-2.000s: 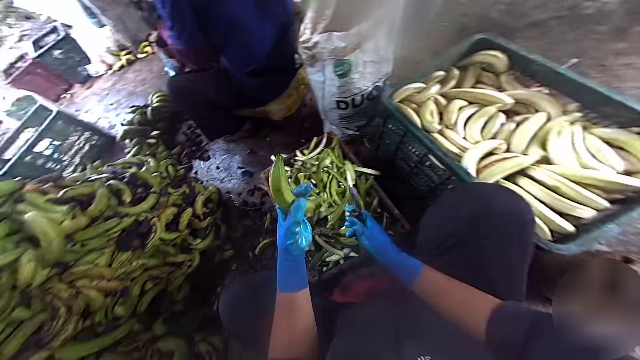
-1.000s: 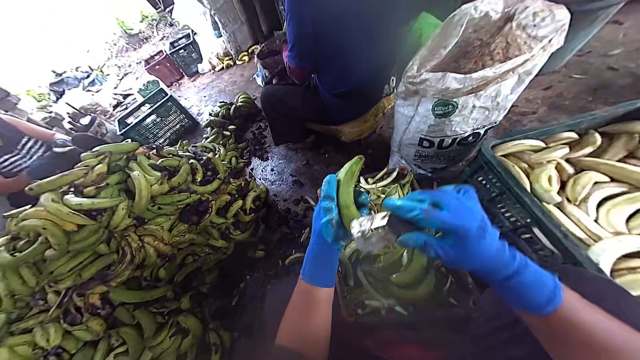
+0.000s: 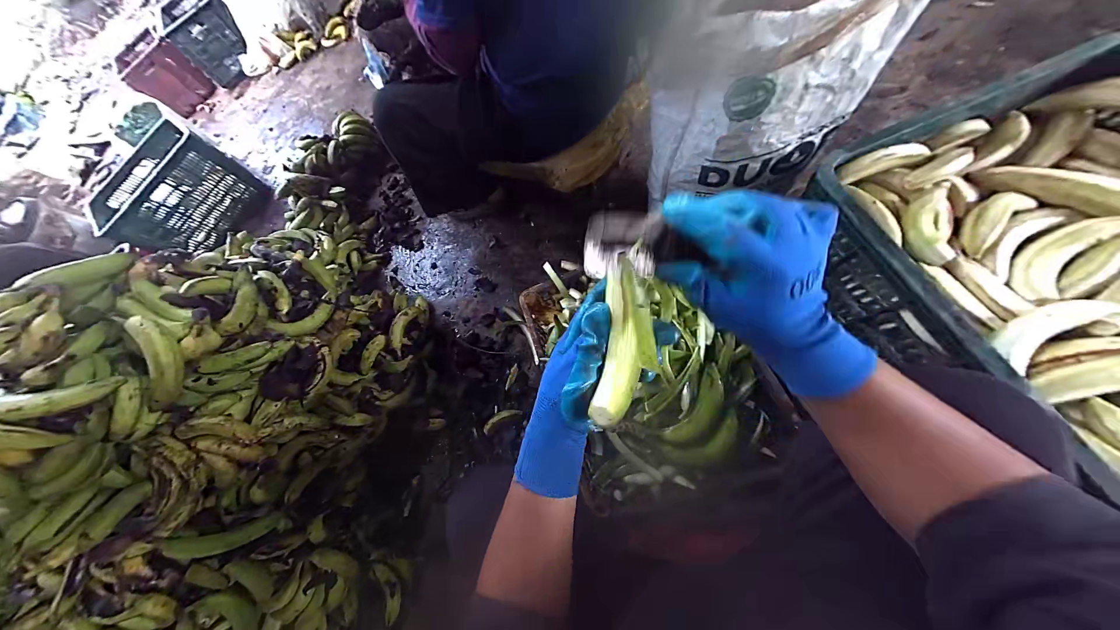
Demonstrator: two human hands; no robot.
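Observation:
A partly peeled green plantain (image 3: 619,354) stands nearly upright in my left hand (image 3: 567,394), which wears a blue glove and grips it from the left. My right hand (image 3: 761,280), gloved in blue too, is shut on the dark handle of a blurred knife (image 3: 612,243), whose broad blade lies at the plantain's top end. Pale flesh shows along the plantain, with a strip of green peel hanging at its right side. Green peel strips (image 3: 700,350) and unpeeled plantains (image 3: 704,429) lie below and behind my hands.
At left spreads a large heap of green plantains (image 3: 219,376). A dark green crate (image 3: 822,188) of peeled plantains (image 3: 1050,254) stands at right. Behind my hands are a white woven sack (image 3: 700,114) and a seated person (image 3: 534,79). More crates (image 3: 179,188) stand at upper left.
The plantain in my left hand was green-skinned in the earlier frames and now shows pale flesh. My right hand has moved up to its top end with the knife. The view has shifted.

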